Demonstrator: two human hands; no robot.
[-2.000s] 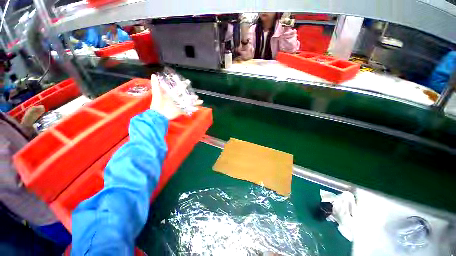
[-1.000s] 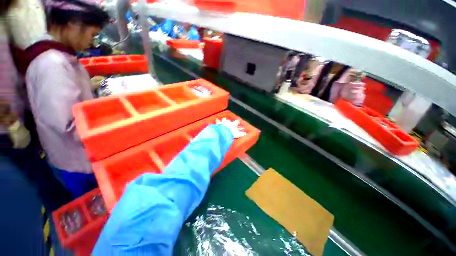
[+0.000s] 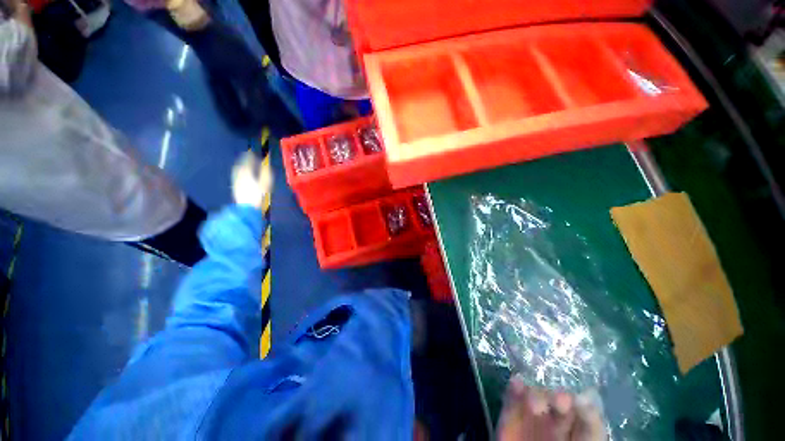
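My left hand (image 3: 251, 181), pale and blurred, is held out over the floor at the left, away from the trays; its grip is unclear. My right hand (image 3: 553, 415) is cut off by the bottom edge, its fingers at the near side of crinkled clear plastic film (image 3: 538, 314) on the green bench (image 3: 594, 185). Whether it grips the film is unclear. A red-orange compartment tray (image 3: 534, 133) lies across the bench's far end. A shiny wrapped piece (image 3: 650, 83) is in its rightmost pocket; its other visible pockets look empty.
Another red tray (image 3: 508, 19) lies behind. Lower stacked trays (image 3: 340, 185) beside the bench hold shiny wrapped parts. A brown cardboard sheet (image 3: 680, 276) lies at the bench's right edge. People stand at left and top; yellow-black tape (image 3: 266, 293) marks the blue floor.
The view has swung left and down. My left hand has left the tray, where it carried a shiny wrapped part, and is now out over the floor. My right hand has come into view.
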